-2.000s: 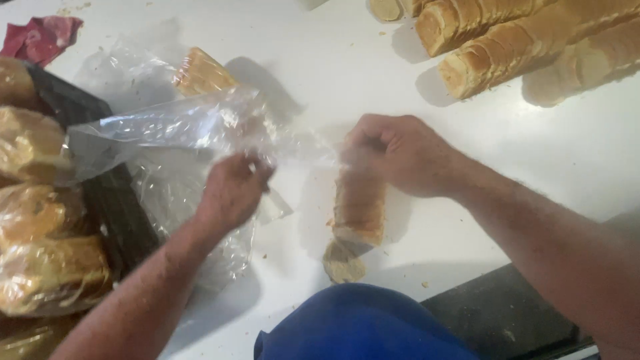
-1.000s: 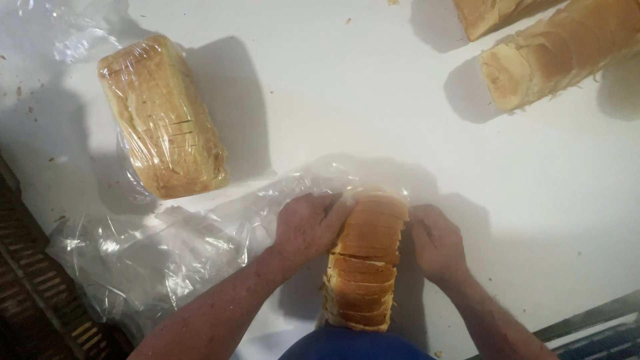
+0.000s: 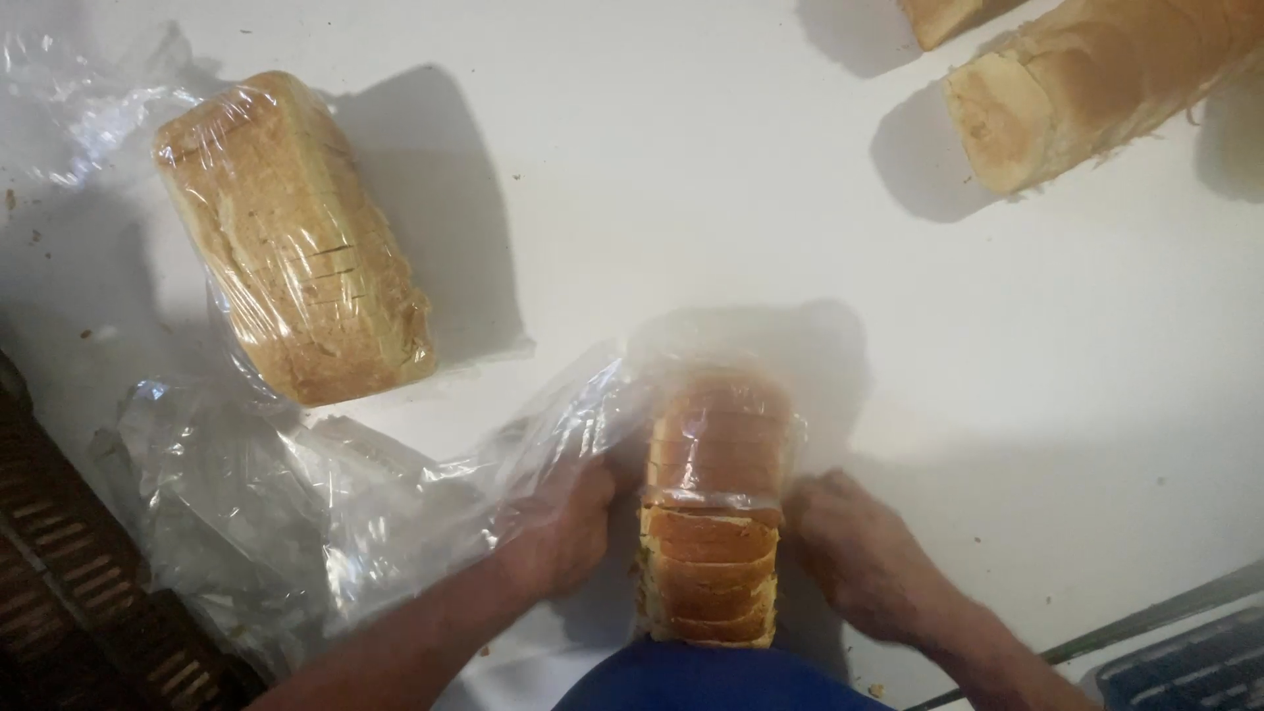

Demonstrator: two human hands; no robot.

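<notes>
A sliced bread loaf [image 3: 713, 573] lies lengthwise in front of me, its near end against my blue garment. Clear plastic film of a bag [image 3: 719, 449] covers its far half, with the bag's edge running across the top of the slices. At the loaf's left side, my left hand [image 3: 568, 528] is curled at the plastic. My right hand [image 3: 839, 538] is curled close against the right side, at the bag's edge. Both sets of fingertips are partly hidden, so their exact hold on the film does not show. Left of them lies another sliced loaf [image 3: 291, 237] inside a clear plastic bag.
Loose clear plastic bags [image 3: 227, 513] are heaped at the left. A dark slatted plastic crate [image 3: 84, 573] stands at the lower left, and another dark crate [image 3: 1190, 657] shows at the lower right. Long unwrapped loaves [image 3: 1096, 94] lie at the upper right. Crumbs dot the white table.
Two seconds ago my hands held the plastic up, above and left of the loaf. Now they are low on both sides of it, and the film covers its far half. The view has shifted a lot.
</notes>
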